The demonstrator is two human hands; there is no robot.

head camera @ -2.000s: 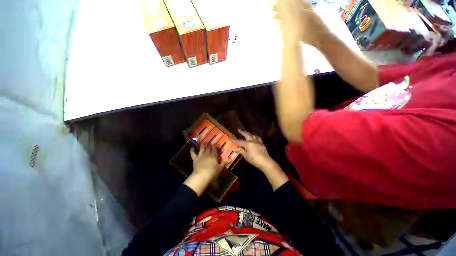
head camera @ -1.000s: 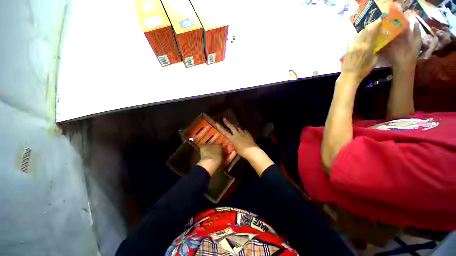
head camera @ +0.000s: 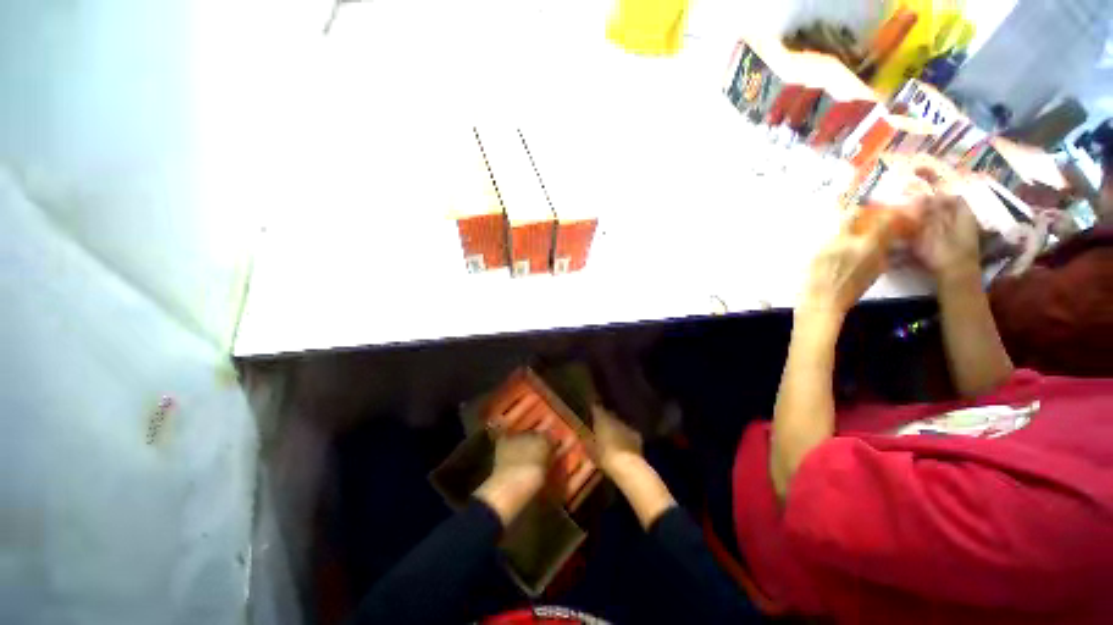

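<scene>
A small open brown inner carton (head camera: 544, 549) lies tilted below the table edge, its flaps folded out. A row of several orange retail boxes (head camera: 519, 409) fills it, dark slots facing up. My left hand (head camera: 522, 459) is curled on top of these boxes; its fingertips are blurred, so its grip is unclear. My right hand (head camera: 616, 442) grips the carton's right side, with its fingers partly hidden by the wall. Three more orange retail boxes (head camera: 531, 244) stand side by side on the white table.
The white table (head camera: 391, 299) has its front edge just beyond the carton. A person in a red shirt (head camera: 928, 501) works close on my right, hands on an orange item. Open boxes (head camera: 842, 122) cluster at the table's right. A yellow holder (head camera: 648, 25) is at the back. A pale wall (head camera: 110, 366) is left.
The view has tilted up, so the table and carton appear lower. My right hand has moved from the box tops to the carton's right side. My left hand remains on the boxes.
</scene>
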